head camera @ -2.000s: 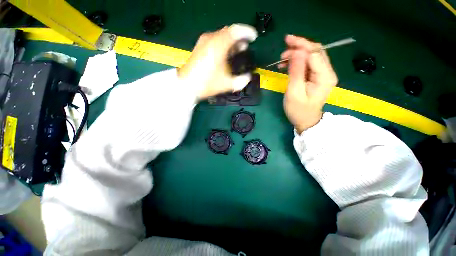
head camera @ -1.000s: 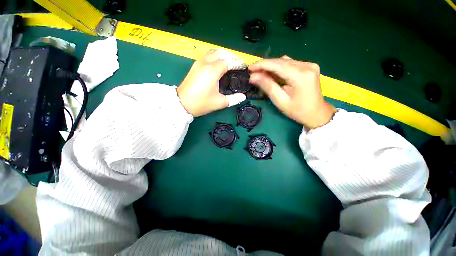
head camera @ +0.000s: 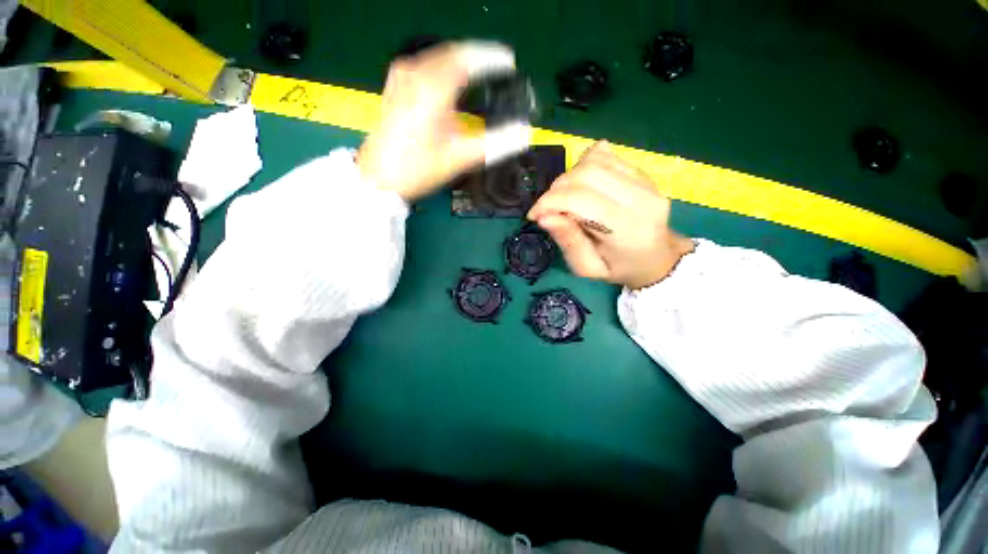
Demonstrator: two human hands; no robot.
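My left hand (head camera: 428,124), with white tips on thumb and finger, grips a round black watch case (head camera: 501,100), blurred, above the yellow strip. The black holding fixture (head camera: 471,197) lies on the mat below it. My right hand (head camera: 607,216) is closed by the fixture's right side; a short bit of a thin tool (head camera: 596,226) shows at its fingers, the rest is hidden. Its fingertips overlap the edge of one watch case (head camera: 529,252); whether they touch it I cannot tell. Two more cases lie below, one left (head camera: 479,295) and one right (head camera: 557,315).
A yellow strip (head camera: 758,206) crosses the bench. Several black cases lie beyond it, one near the middle (head camera: 670,54). A scuffed black box (head camera: 98,260) with a cable and a white paper (head camera: 220,157) are at left. A yellow bar (head camera: 141,43) is at upper left.
My left hand has lifted the watch case up and left, away from my right hand, uncovering the fixture. My right hand has moved slightly down and left, near the top loose case.
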